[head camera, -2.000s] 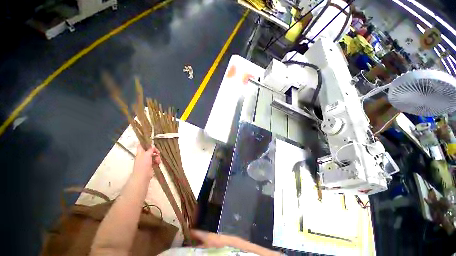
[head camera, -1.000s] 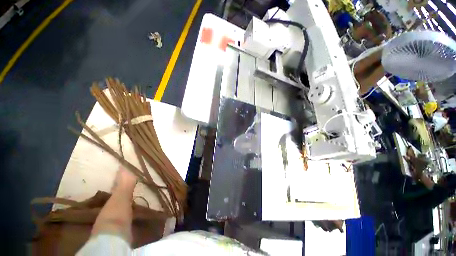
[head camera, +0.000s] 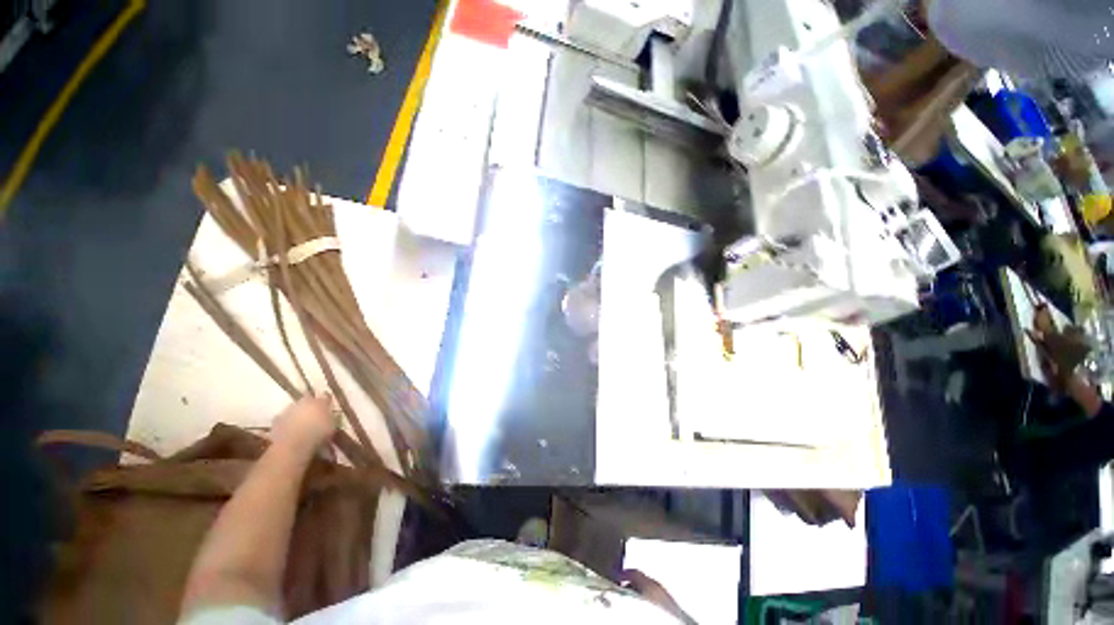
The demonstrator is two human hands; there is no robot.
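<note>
A bundle of thin brown strips (head camera: 336,299), tied with a pale band, lies on the white side table (head camera: 183,354) at left. A few loose strips lie beside it. My left hand (head camera: 305,425) is at the lower part of the loose strips, fingertips touching them; whether it grips one is unclear. A small skin-toned part, perhaps my right hand (head camera: 654,591), shows at the bottom edge past my shirt, mostly hidden. Brown bag pieces (head camera: 159,525) lie at the lower left, partly under my left forearm.
The white sewing machine head (head camera: 819,244) stands over the bed, with the glaring clamp frame (head camera: 782,458) below it. A dark shiny bed panel (head camera: 538,403) lies between frame and side table. A brown stack (head camera: 819,503) is on a white shelf. A person's arm (head camera: 1075,385) shows at far right.
My left hand first held strips raised over the bundle; they now lie on the table, with the hand low on the loose strips. The camera view has shifted, and my right forearm has left the strips' lower end.
</note>
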